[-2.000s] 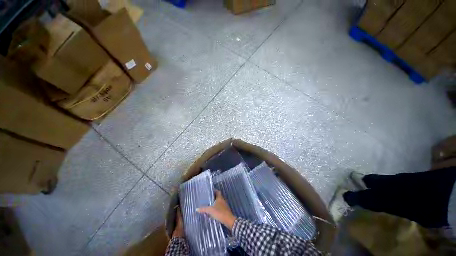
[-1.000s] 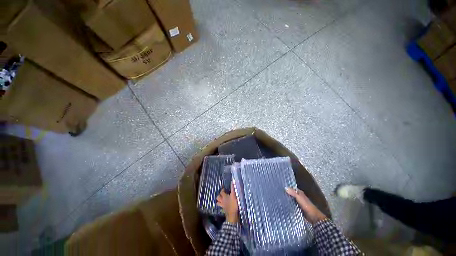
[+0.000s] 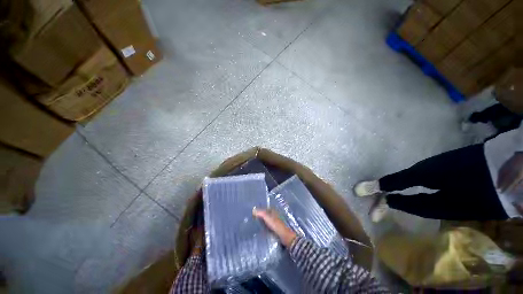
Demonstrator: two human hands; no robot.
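Observation:
A bagged ribbed panel (image 3: 235,229), grey-silver in shiny clear film, lies over the mouth of a large brown supply carton (image 3: 312,172). My right hand (image 3: 276,225) grips its right edge, thumb on top. My left hand (image 3: 198,240) is at its left edge, mostly hidden and dark, fingers under or behind the panel. Another bagged ribbed panel (image 3: 309,213) lies tilted in the carton to the right, partly behind my right forearm.
Brown cartons (image 3: 63,51) stand at the upper left on the grey floor (image 3: 241,103). Stacked cartons (image 3: 459,43) sit on a blue pallet (image 3: 427,68) at the upper right. A person in dark trousers (image 3: 441,184) stands at the right. A yellowish bag (image 3: 470,255) lies at lower right.
The panels between my hands have moved left from the carton's middle to its left side. The view has shifted, and more of the person at the right shows.

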